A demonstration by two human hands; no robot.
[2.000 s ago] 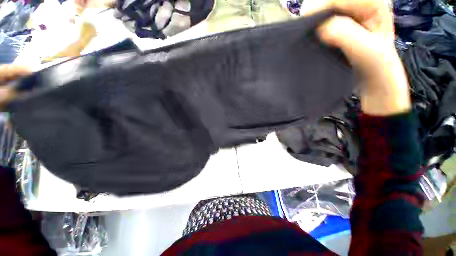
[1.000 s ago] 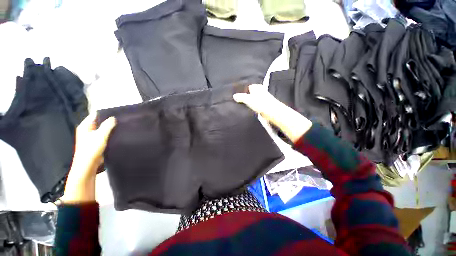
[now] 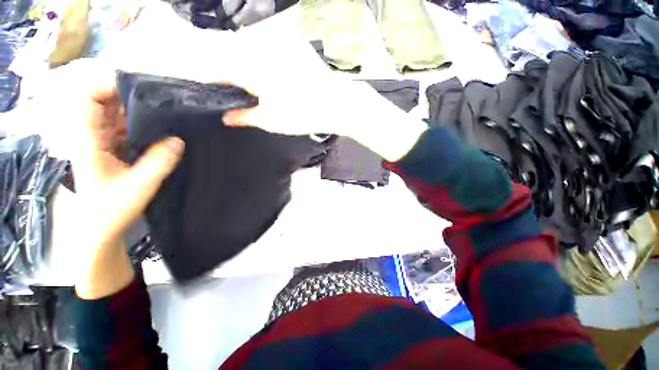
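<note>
Dark shorts [image 3: 217, 173], folded to about half width, are held up at the left of the view, waistband at the top with a shiny inner strip showing. My left hand [image 3: 126, 159] holds their left side, thumb across the front and fingers partly behind the cloth. My right hand [image 3: 264, 112] is at the waistband's right end, thumb in front; it is pale and washed out. Another dark pair [image 3: 358, 155] lies flat on the white table behind my right forearm, partly hidden by it.
A tall overlapping pile of dark shorts [image 3: 549, 137] covers the table's right side. Olive-green garments [image 3: 412, 36] lie at the far side. Clear polybags [image 3: 29, 209] are at the left. A blue crate [image 3: 455, 314] and a brown carton [image 3: 621, 343] stand below the front edge.
The held shorts went from spread wide to folded narrower and moved left and up. My right hand moved left with the waistband. The view has shifted.
</note>
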